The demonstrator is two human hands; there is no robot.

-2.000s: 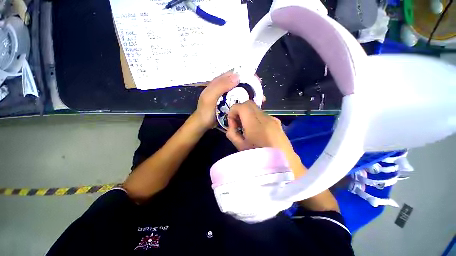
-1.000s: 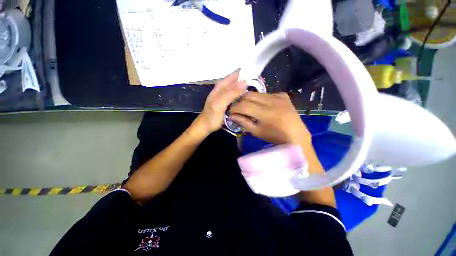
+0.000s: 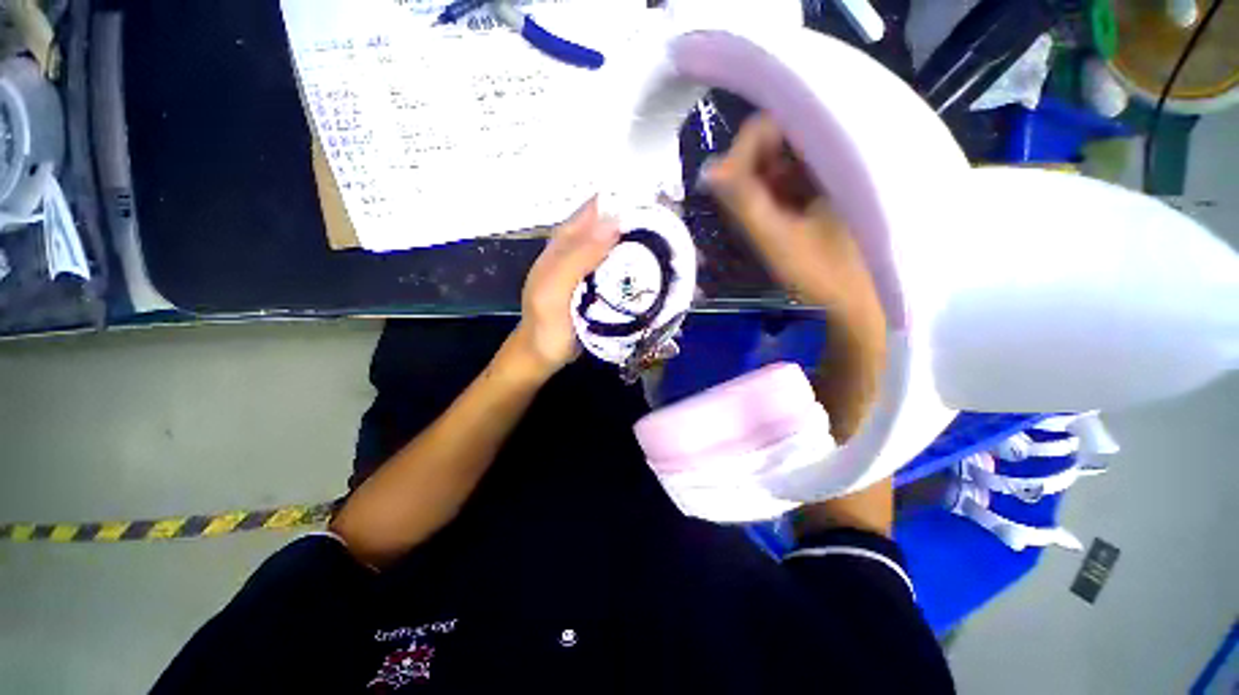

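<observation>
My left hand [image 3: 559, 283] grips the left rim of an open round white ear cup [image 3: 629, 283] at the bench edge; a dark ring and thin wires show inside it. The cup belongs to the white cat-ear headphones [image 3: 908, 356], whose pink-padded band arches to the right. The other ear cup, with its pink cushion [image 3: 734, 418], hangs over my right forearm. My right hand [image 3: 768, 183] is away from the cup, over the black mat, blurred and partly behind the headband; whether its fingers hold anything cannot be told.
A handwritten sheet [image 3: 449, 149] on a brown board lies left of the cup, with a blue-handled tool [image 3: 560, 44] on it. A parts tray [image 3: 30, 149] stands far left. Blue bins with white headbands [image 3: 1039, 468] are low on the right. Dark tools [image 3: 981, 52] lie at the upper right.
My right hand has left the ear cup and moved up and right over the mat, uncovering the cup's inside. The headphones have shifted left. My left hand still holds the cup.
</observation>
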